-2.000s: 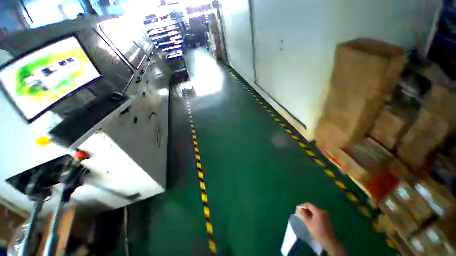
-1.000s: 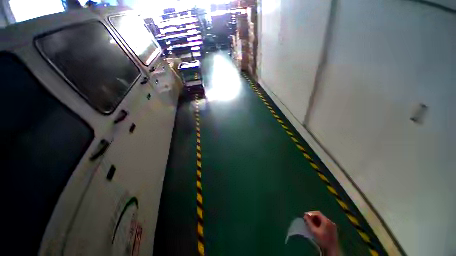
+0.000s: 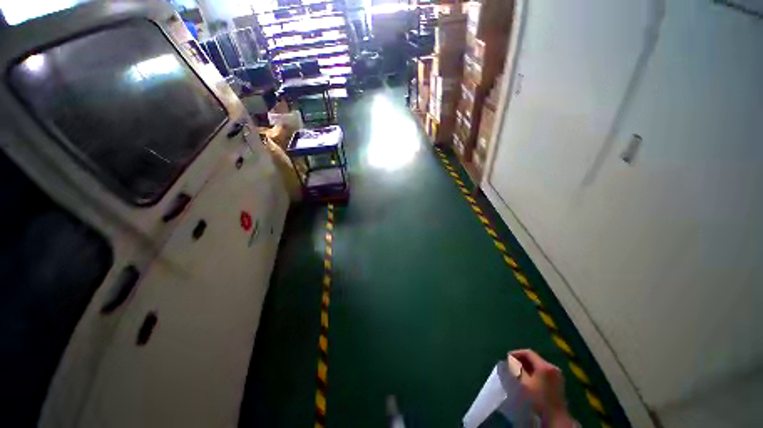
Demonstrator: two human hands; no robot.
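Note:
My right hand is at the lower right, bare, its fingers closed on a white paper slip. The slip hangs down to the left of the fingers and its lower end is cut off by the frame's bottom edge. My left hand is not in view. A small pale blurred shape shows at the bottom edge left of the slip; I cannot tell what it is.
The green floor runs ahead between yellow-black tapes. A large white machine stands on the left, a white wall on the right. A small cart stands by the left tape. Stacked cartons and shelves are farther ahead.
The view has moved forward along the aisle. The screen, keyboard and near right cartons have left the view; the cart and far cartons look nearer. My right hand still holds the slip.

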